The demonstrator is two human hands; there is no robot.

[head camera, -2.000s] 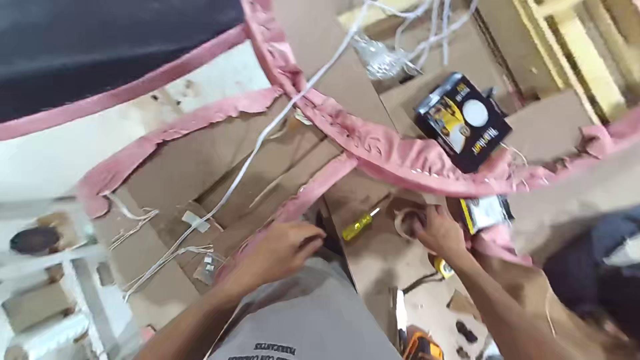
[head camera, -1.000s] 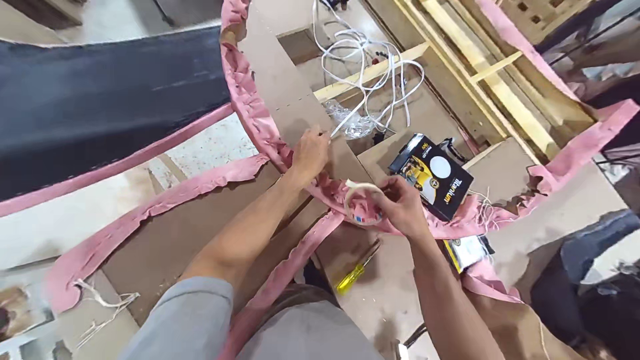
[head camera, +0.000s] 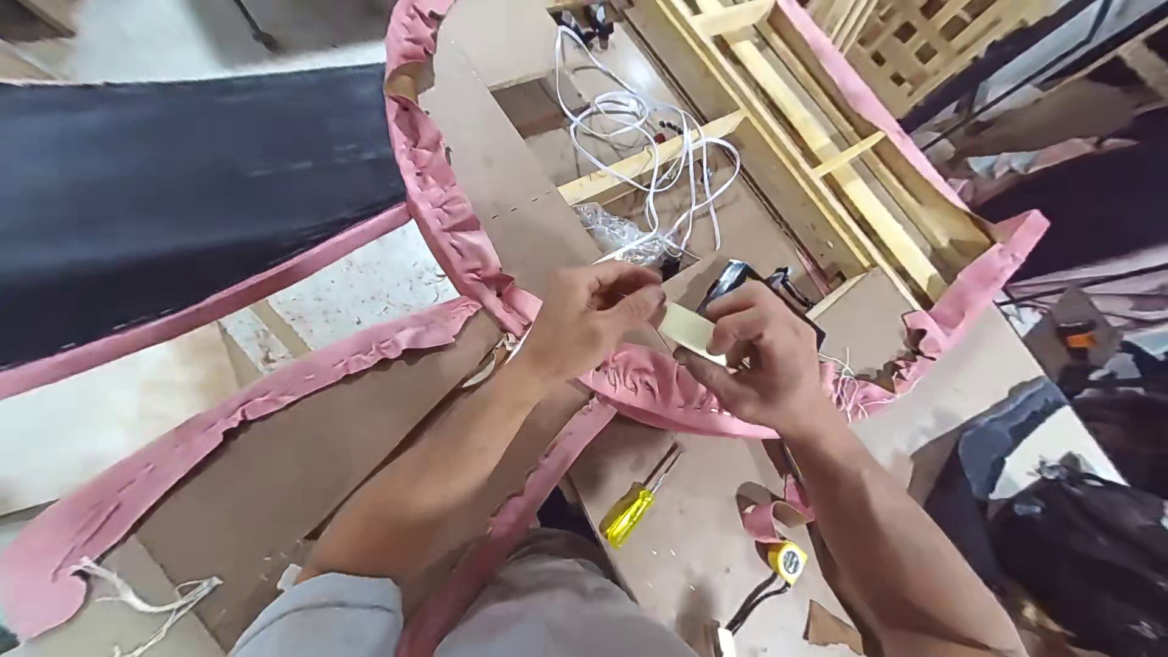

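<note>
A roll of pale masking tape [head camera: 691, 330] is gripped in my right hand [head camera: 762, 356], above the pink fabric edging [head camera: 652, 388] stapled around a curved board. My left hand [head camera: 598, 319] is at the roll's left side, thumb and fingertips pinched together; the tape's end seems to be between them, though it is hard to see. Beyond the hands, a bundle of white cable [head camera: 652, 151] lies over the wooden frame, beside crumpled clear plastic [head camera: 620, 235]. A dark box [head camera: 730, 278] is mostly hidden behind my right hand. Below them lies a screwdriver with a yellow handle [head camera: 628, 516].
A yellow tape measure [head camera: 787, 559] and a pink fabric scrap [head camera: 771, 518] lie near my right forearm. Wooden slats [head camera: 803, 119] cross the frame at upper right. A black-covered panel [head camera: 192, 182] with pink edging stands at left. Dark cloth [head camera: 1086, 557] lies at lower right.
My left hand has moved from the pink edging to the tape roll. My right hand still holds the roll, now raised in front of the dark box.
</note>
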